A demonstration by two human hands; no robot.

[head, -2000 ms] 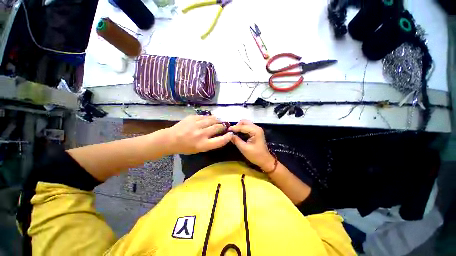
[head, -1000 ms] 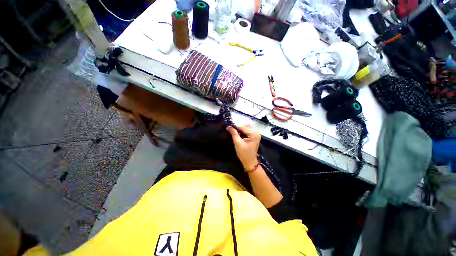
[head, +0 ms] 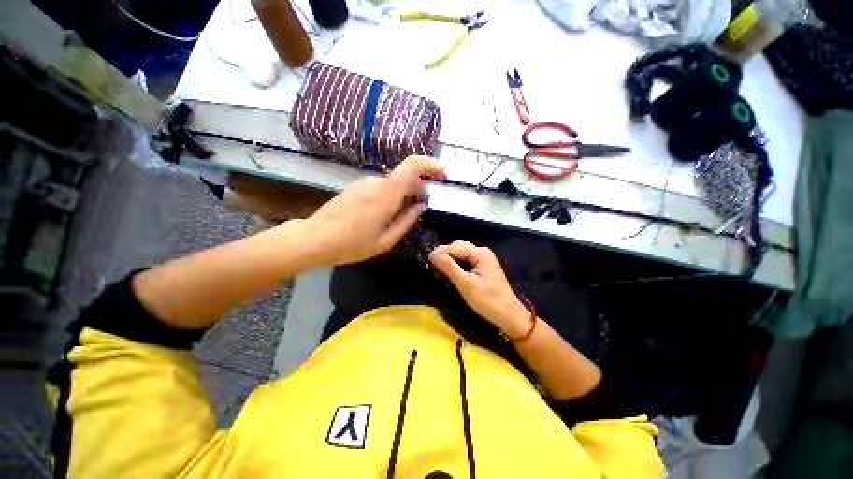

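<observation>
A narrow dark braid trim with silvery flecks (head: 419,241) runs from the table edge near the striped bundle (head: 367,117) down towards my lap. My left hand (head: 374,210) is over its upper part at the table edge, fingers bent, thumb apart from the index finger; what lies between the fingers is hidden or too small to tell. My right hand (head: 475,281) pinches the lower part of the trim between thumb and fingertips. No needle or thread can be made out. Black cloth (head: 374,290) lies over my lap.
Red-handled scissors (head: 552,152), small snips (head: 517,96) and yellow-handled pliers (head: 454,33) lie on the white table. A brown thread cone (head: 283,33) stands back left; black cones (head: 697,126) and a silvery heap (head: 728,182) are right. Black tufts (head: 547,208) lie near the edge.
Both hands were together at the work; my left arm then swung out to the left, and my left hand is now back at the trim. My right hand still pinches it. The view has turned.
</observation>
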